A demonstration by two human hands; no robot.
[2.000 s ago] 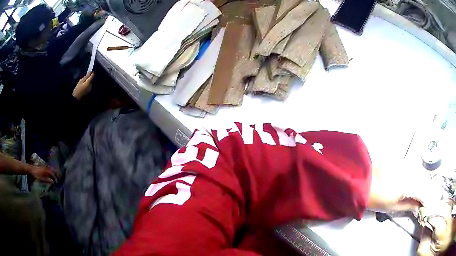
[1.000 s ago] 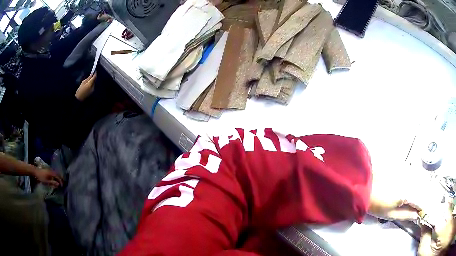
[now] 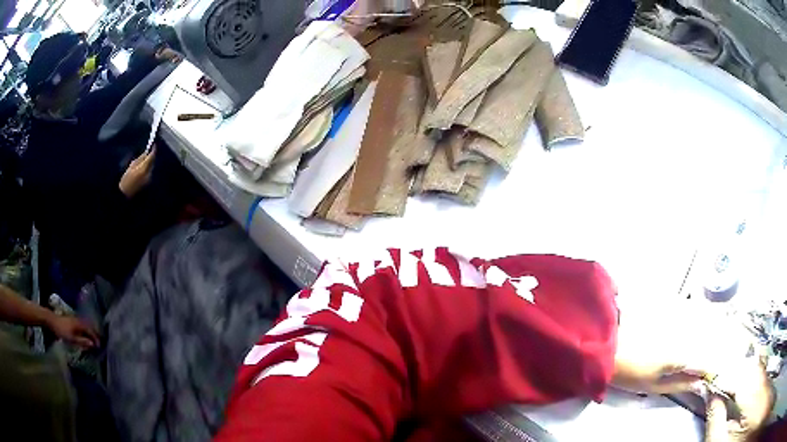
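Note:
My left hand (image 3: 677, 378) comes out of a red sleeve with white letters and lies low at the right, beside small metal machine parts (image 3: 771, 332). My right hand (image 3: 749, 404) is close against it at the lower right, with fingers bent downward. Lamp glare washes out both hands and the spot between them, so any cloth under the fingers cannot be made out. A dark flat strip (image 3: 690, 402) shows under the left hand. A round pale object (image 3: 721, 278) with a dark edge stands on the white table (image 3: 639, 198) above the hands.
Fanned tan strips (image 3: 509, 95) and stacked white pieces (image 3: 293, 99) lie at the upper left of the table. A dark flat rectangle (image 3: 599, 39) is at the top. A grey garment (image 3: 190, 319) hangs left of the table. A person in dark clothes (image 3: 82, 181) and another person's hand (image 3: 76, 331) are at the left.
The view has shifted, so the table things and my sleeve sit slightly lower and more to the left. My hands stay close together, with a small change in the fingers.

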